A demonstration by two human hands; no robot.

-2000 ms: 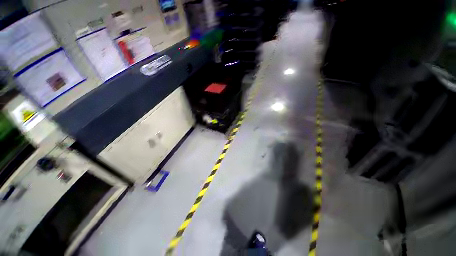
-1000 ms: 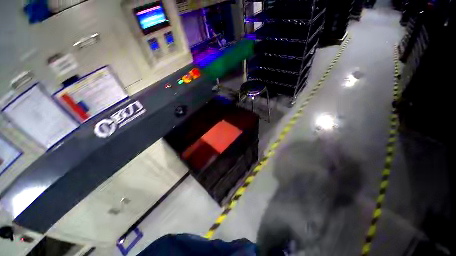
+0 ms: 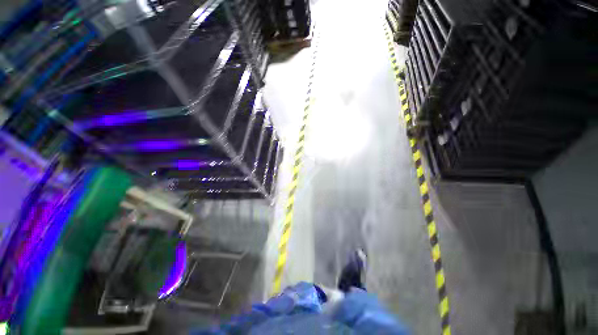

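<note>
Neither of my hands can be made out. My blue work clothes [image 3: 301, 317] show at the bottom edge, with a small whitish patch between the blue parts that is too blurred to name. One dark shoe [image 3: 354, 268] is on the grey floor [image 3: 341, 196] of the aisle. The aisle lies straight in front of me, between two black-yellow striped lines, with a bright glare farther up.
A wire shelf rack [image 3: 216, 118] stands along the left. A green padded edge [image 3: 79, 255] with purple light beside it and a round stool [image 3: 164, 268] are at the lower left. Dark ribbed racks [image 3: 433, 72] line the right side.
I have moved forward along the aisle. The red-orange tray in its black bin and the machine front have left the view; the shelf rack and green edge are now close on the left.
</note>
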